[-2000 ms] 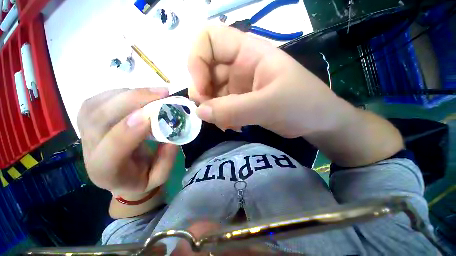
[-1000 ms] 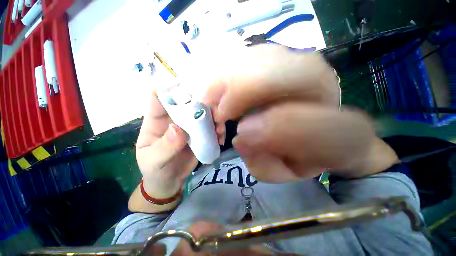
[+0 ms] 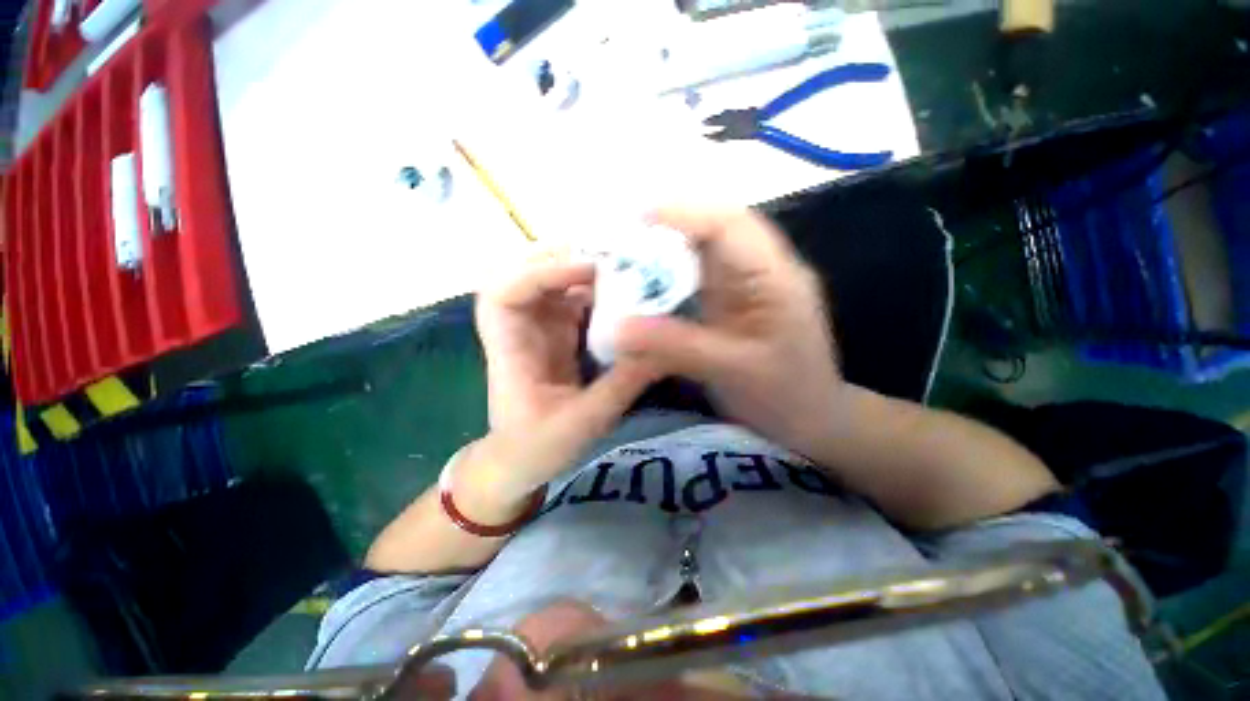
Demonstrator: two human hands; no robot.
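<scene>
A white device housing [image 3: 614, 326] is held between both hands over the lap. Its round open end faces up toward me and shows a small circuit board [image 3: 650, 278], slightly blurred. My left hand [image 3: 537, 345] holds the housing from the left, with its fingers curled. My right hand [image 3: 761, 318] grips it from the right, with the thumb across the front just below the open end. The lower part of the housing is hidden by the hands. No tool shows in either hand.
On the white sheet [image 3: 329, 206] lie a slim gold tool [image 3: 494, 189], blue-handled cutters [image 3: 812, 118], small loose subassemblies [image 3: 555, 84], a blue-and-black block [image 3: 522, 28] and a white unit [image 3: 740, 48]. A red slotted tray [image 3: 200, 260] holds white tubes at left. A yellow-orange handle [image 3: 1025, 15] shows top right.
The housing has turned from lying lengthwise to showing its open end upward. My right hand, blurred and beside it before, now grips it. Both hands appear further right than two seconds ago.
</scene>
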